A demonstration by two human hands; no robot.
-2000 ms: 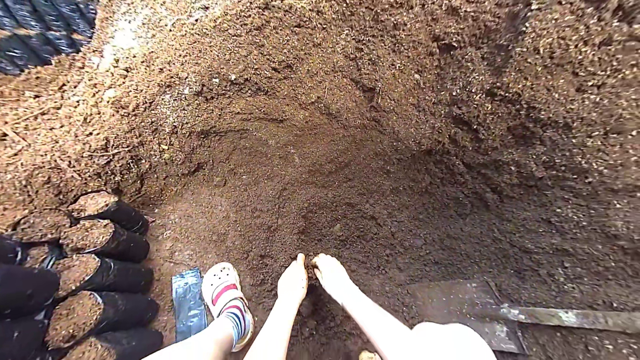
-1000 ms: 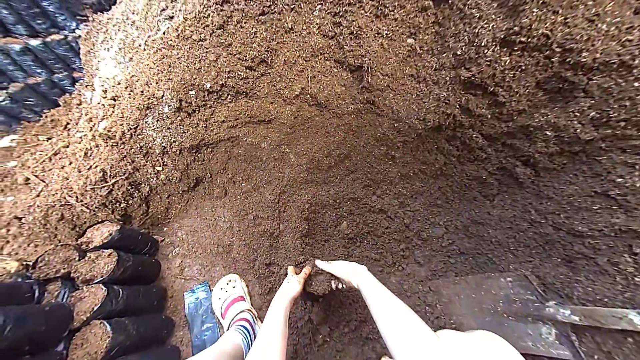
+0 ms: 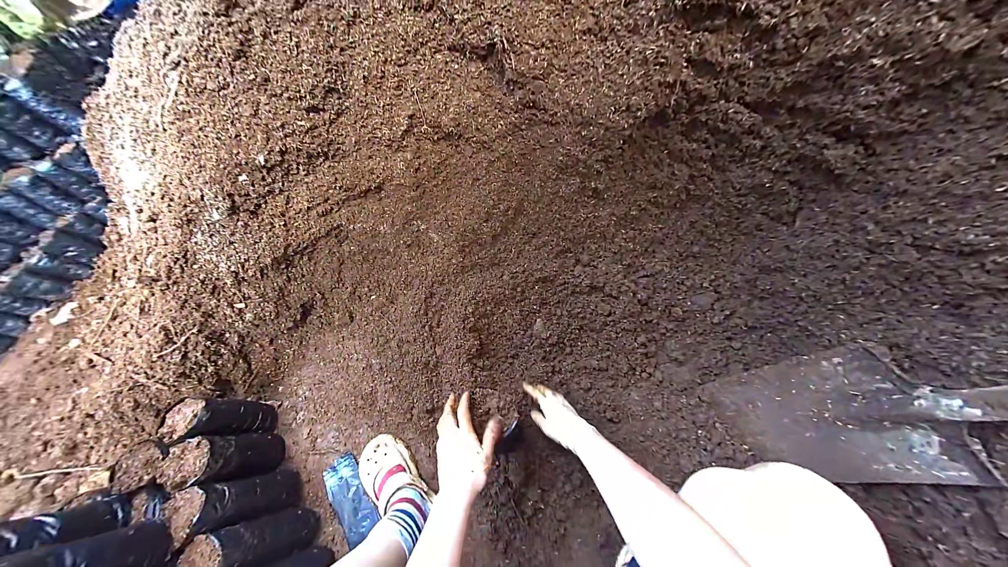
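Observation:
My left hand (image 3: 463, 441) is low in the middle of the head view, its fingers spread and soiled, beside a small black plastic bag (image 3: 509, 435) that stands on the soil. My right hand (image 3: 554, 413) is just right of that bag, fingers apart, with nothing held in it. The bag lies between the two hands and is partly hidden by my left thumb. In front of both hands rises a heap of loose brown soil (image 3: 472, 260).
Filled black bags of soil (image 3: 244, 457) lie stacked at lower left, with more (image 3: 47, 213) at upper left. A flat black plastic bag (image 3: 350, 496) lies beside my shoe (image 3: 387, 468). At right a metal shovel blade (image 3: 843, 417) rests on the soil.
My hands, close together in the earlier frames, are now farther apart, with fingers spread. A black bag's rim shows between them. The view has shifted somewhat.

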